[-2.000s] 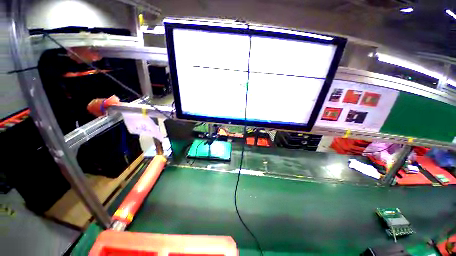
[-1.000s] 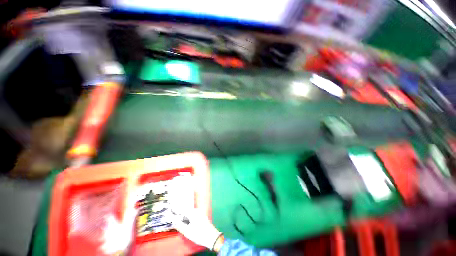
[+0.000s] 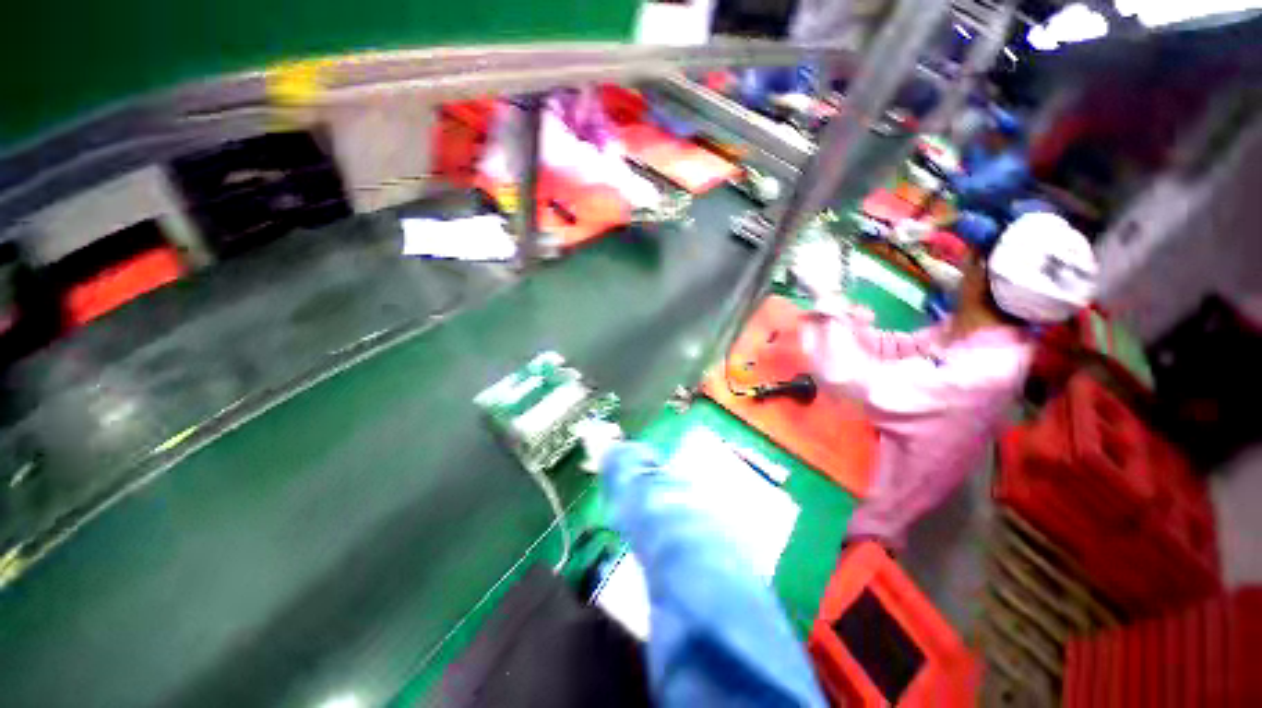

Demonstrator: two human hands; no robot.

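A green circuit board (image 3: 533, 408) with pale and silver parts is over the dark green conveyor belt, left of the centre. My right hand (image 3: 598, 445), in a white glove with a blue sleeve, is at the board's right edge and appears closed on it; the fingers are small and blurred. A thin pale strip or cable hangs below the board. Whether the board touches the belt cannot be told. My left hand is not in view.
White papers (image 3: 727, 505) lie on the green mat beside my sleeve. A dark box (image 3: 547, 650) is at the bottom edge. A metal post (image 3: 817, 180) rises beside the belt. A person in pink (image 3: 927, 374) works at an orange-red mat (image 3: 789, 367). Red trays (image 3: 1107, 477) are stacked at the right.
The view has swung to the right, and the foam tray, scanner and monitor have left it. My right hand has gone from the tray's pocket to a board at the belt. My left hand is out of view.
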